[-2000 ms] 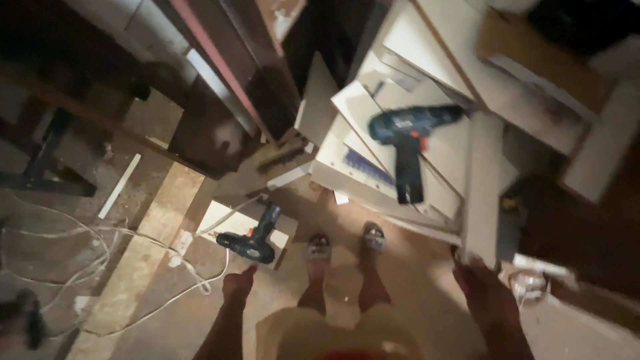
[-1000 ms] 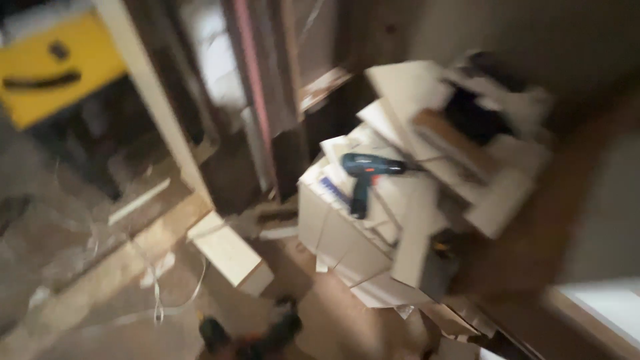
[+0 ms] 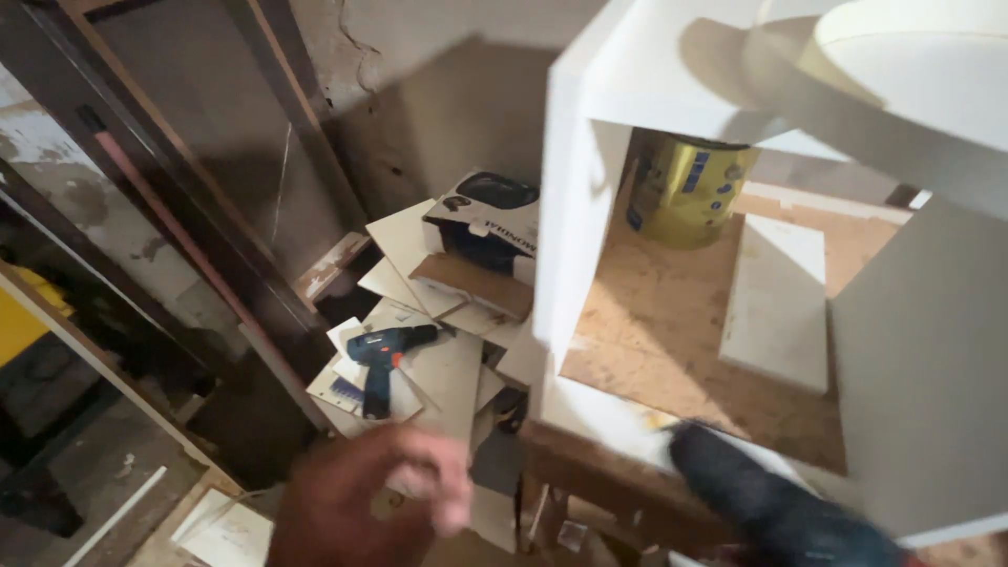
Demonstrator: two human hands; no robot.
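My left hand [image 3: 374,496] is at the bottom centre, blurred, its fingers curled with a gap to the thumb and nothing visible between them. Just above it, a blue and black cordless drill [image 3: 379,358] lies on a pile of white board offcuts [image 3: 457,370]. At the lower right a second dark drill [image 3: 776,504], strongly blurred, juts in before the open white cabinet [image 3: 571,236]. My right hand is not visible. Inside the cabinet stand a yellow tin [image 3: 693,193] and, right of it, a loose white panel [image 3: 780,303].
A printed box [image 3: 484,224] and a brown wood piece [image 3: 472,283] rest on the pile. Long dark frames [image 3: 181,197] lean at the left. A white round object [image 3: 921,63] sits at the upper right. The cabinet rests on a wooden support [image 3: 598,468].
The view has swung to the white cabinet. Two seconds ago a drill lay on a small white board beside my left hand; a second ago that board had no drill on it.
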